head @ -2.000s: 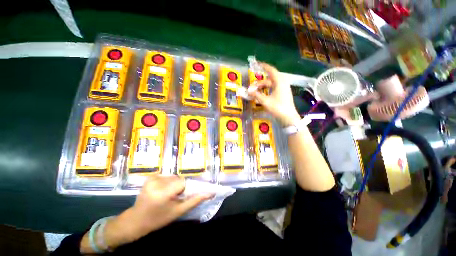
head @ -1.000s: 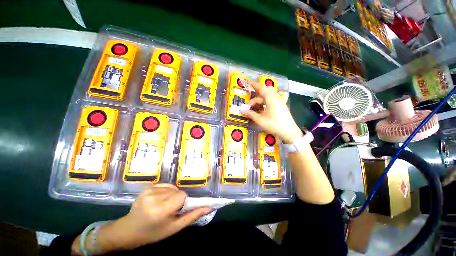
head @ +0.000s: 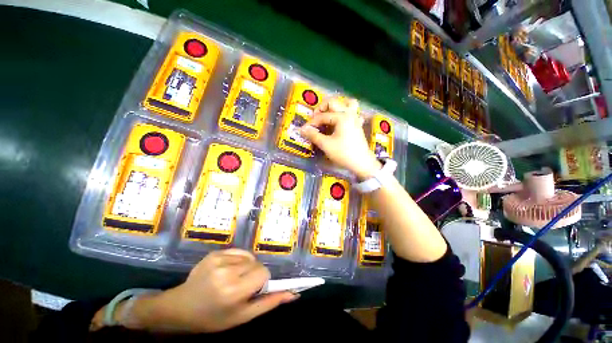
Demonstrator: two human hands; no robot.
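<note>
A clear plastic tray (head: 100, 249) lies on the green bench with two rows of yellow devices, each with a red disc. My right hand (head: 339, 134) is over the far row, its fingertips at the printed area of the middle yellow device (head: 292, 137). Its thumb and finger are close together; whether a small label is between them cannot be told. My right hand hides most of the device to its right. My left hand (head: 225, 288) is at the tray's near edge, closed on a folded white label sheet (head: 295, 285), seen nearly edge-on.
A white fan (head: 476, 165), a pink fan (head: 541, 201) and a phone with a pink-purple edge (head: 439, 201) are right of the tray. A black hose (head: 558, 268) and blue cord pass a brown box (head: 506, 278). More filled trays (head: 446, 87) lie at the far right.
My right hand has moved left from the fourth device of the far row to the middle one. The view has shifted and tilted. My left hand still holds the white sheet.
</note>
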